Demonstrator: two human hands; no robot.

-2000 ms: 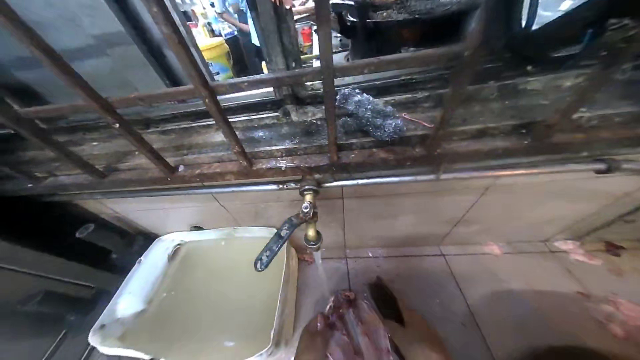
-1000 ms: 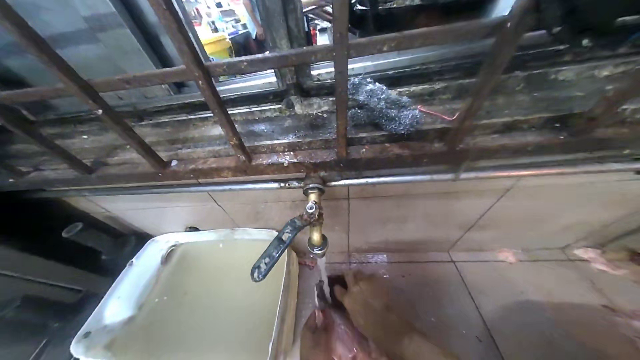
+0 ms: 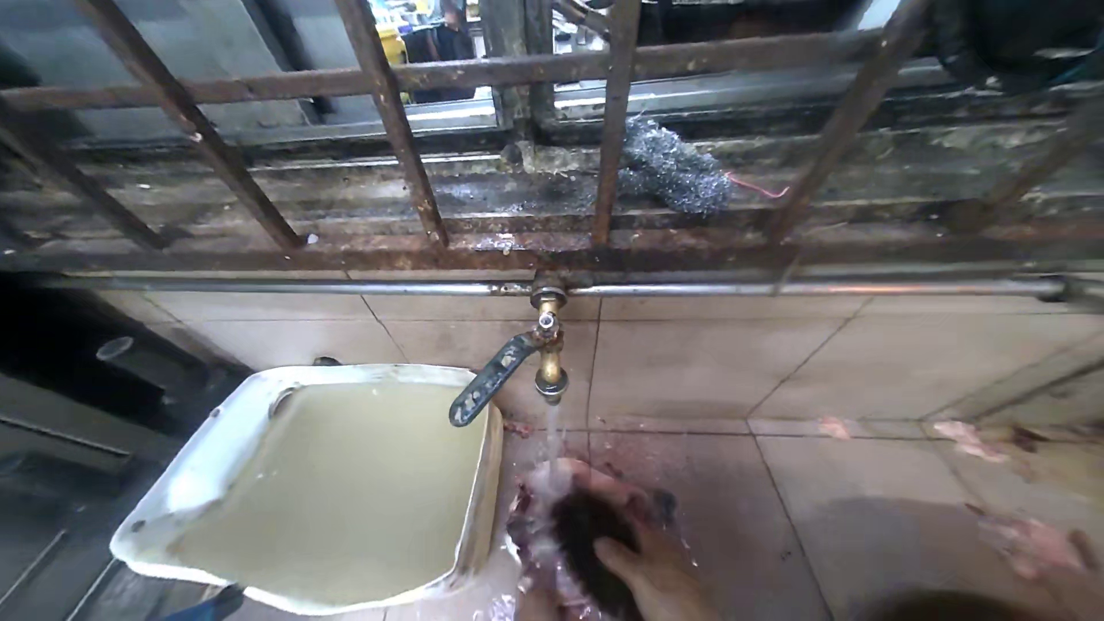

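Water runs from a brass tap [image 3: 549, 371] with a dark lever handle onto a piece of raw meat or fish [image 3: 539, 526] on the tiles. My right hand [image 3: 660, 573] holds a dark, bristly brush-like object [image 3: 595, 539] against it, thumb across its back. Low in the frame, my left hand [image 3: 539, 602] is at the near left edge of the flesh, mostly cut off and blurred by the water. Whether its fingers grip the flesh cannot be told.
A white square tub [image 3: 185, 483] of cloudy water stands left of the tap. Rusty bars [image 3: 392, 121] and a metal pipe [image 3: 733, 290] cross above. Steel wool [image 3: 677, 168] lies on the ledge. Flesh scraps [image 3: 1035, 543] lie at right.
The flesh now lies broad under the stream; one second ago it was lower and narrower in view. My right hand has moved back toward me with the dark brush-like object, from just beneath the tap.
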